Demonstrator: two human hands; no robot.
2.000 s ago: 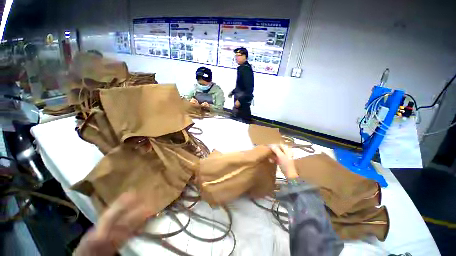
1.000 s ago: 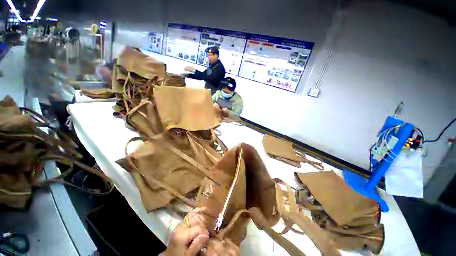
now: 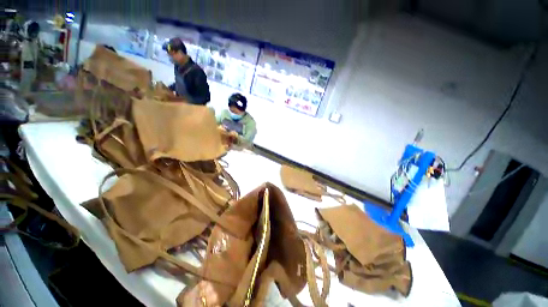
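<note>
A brown bag (image 3: 231,243) stands near the bottom centre, its mouth slightly apart and pointing up, with a gold zipper (image 3: 259,252) along the edge. Its straps (image 3: 318,270) loop off to the right. The bag's lower end is cut off by the picture's bottom edge. A blurred orange-brown shape at the bottom edge, left of the zipper, may be part of my left hand; I cannot tell it from the bag. My right hand is not visible.
Piled brown bags (image 3: 174,132) lie left and behind on the white-covered table (image 3: 48,147). More bags (image 3: 366,240) lie right. A blue stand (image 3: 408,189) is at the far right edge. Two people are beyond the table, one standing (image 3: 189,81), one lower with a mask (image 3: 237,120).
The view has turned, shifting the scene left. The zippered bag, flat and closed at first, is upright with its mouth up. Both hands, seen clasping its lower zipper end, have dropped out of clear view.
</note>
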